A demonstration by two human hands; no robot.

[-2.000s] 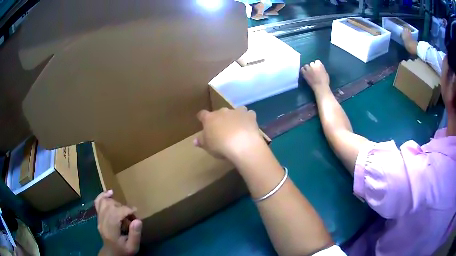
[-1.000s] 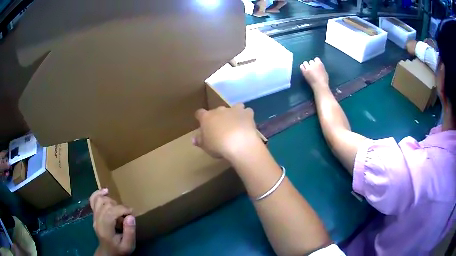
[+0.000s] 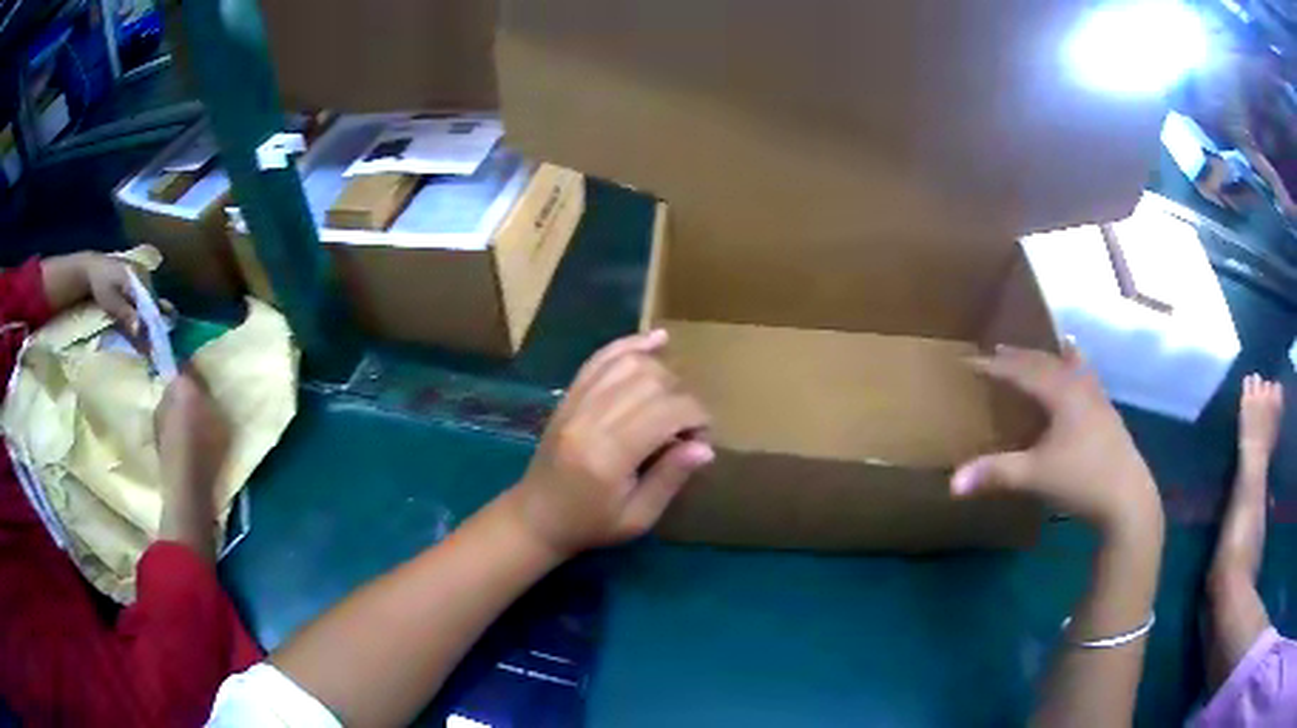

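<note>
An open, empty mailer box (image 3: 854, 498) stands on the dark green bench in front of me, its large lid (image 3: 839, 128) raised at the back. My left hand (image 3: 619, 441) is at the box's front left corner, fingers curled, the thumb and fingertips at the wall's edge. My right hand (image 3: 1067, 441) is at the front right corner, thumb in front and fingers over the side wall. A silver bracelet is on the right wrist. Whether either hand grips firmly is hard to tell.
A white foam insert (image 3: 1138, 306) stands behind the right side. Left, a packed box (image 3: 427, 285) holds foam, a small inner box (image 3: 373, 201) and a leaflet (image 3: 427, 144), near a green post (image 3: 263, 157). A person in red handles a yellow paper sack (image 3: 86, 427). A person's arm (image 3: 1245, 526) is at right.
The view has turned left, so the box appears further right and more of the left neighbour shows. The leaflet lies on the packed box's foam. Both hands remain at the open box.
</note>
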